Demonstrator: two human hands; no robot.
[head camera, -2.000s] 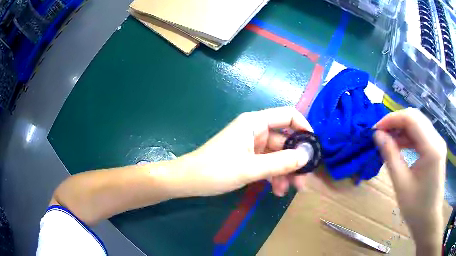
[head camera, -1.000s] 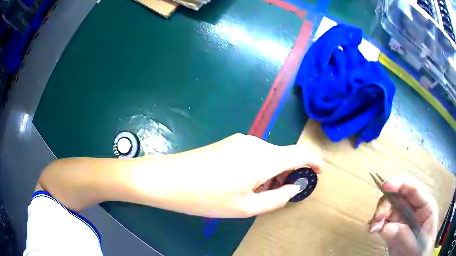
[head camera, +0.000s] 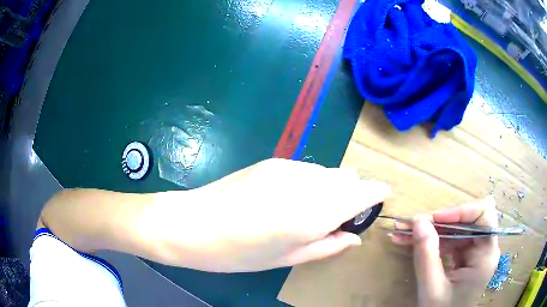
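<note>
My left hand (head camera: 282, 219) holds a black knob (head camera: 363, 219) by its edge over the cardboard sheet (head camera: 336, 270); the hand covers much of the knob. My right hand (head camera: 453, 249) holds silver tweezers (head camera: 462, 229) between thumb and fingers. The tweezers lie roughly level, with their points toward the knob's right edge; one tip is at or close to the edge, and I cannot tell whether it touches. A second knob (head camera: 137, 160) with a whitish face and black ring lies on the green mat at the left.
A crumpled blue cloth (head camera: 414, 66) lies at the top right, partly over the cardboard. Pale blue debris (head camera: 500, 271) and specks are at the cardboard's right. A yellow-handled tool (head camera: 532, 289) is at the lower right edge. Clear trays (head camera: 510, 24) stand at the top right.
My right hand has brought the tweezers left and turned them level beside the knob; earlier it was at the cloth. The held knob is now tilted. The view has shifted downward.
</note>
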